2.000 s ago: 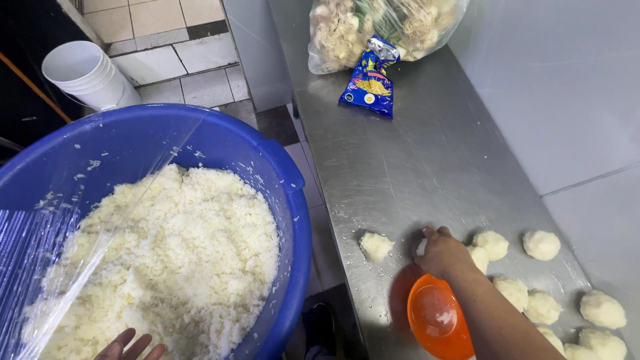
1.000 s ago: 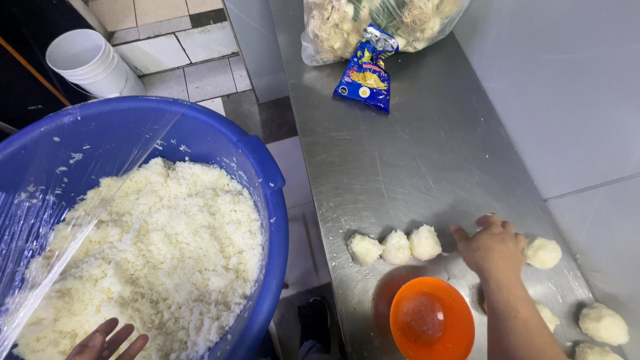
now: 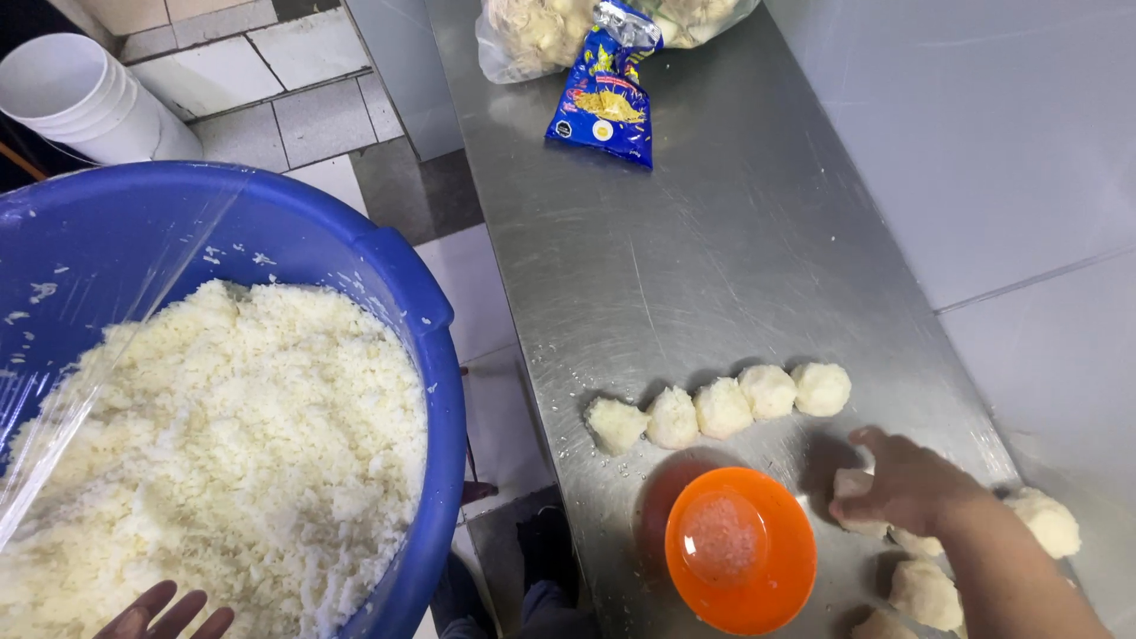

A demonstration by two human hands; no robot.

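My right hand [image 3: 905, 488] is over the steel counter, its fingers around a white rice ball [image 3: 856, 497], partly hidden by the hand. Left of it stands an orange plastic bowl [image 3: 785, 568] with liquid and white grains at the bottom. Behind the bowl, several rice balls [image 3: 723, 408] form a touching row; more rice balls [image 3: 925, 593] lie at the lower right. My left hand [image 3: 164, 617], fingers spread and holding nothing, shows at the bottom left over cooked white rice [image 3: 240, 444] in a large blue plastic tub [image 3: 435, 426].
Clear plastic wrap [image 3: 98, 382] stretches over the tub's left part. A blue snack packet [image 3: 605, 106] lies on the steel counter [image 3: 692, 257] against a clear bag of pale bulbs [image 3: 537, 35]. A white bucket [image 3: 93, 102] stands behind the tub. A wall [image 3: 1003, 160] borders the counter's right side.
The row behind the orange bowl has grown from three rice balls a second ago to several. My right hand has moved back to the loose balls at right. My left hand stays by the tub.
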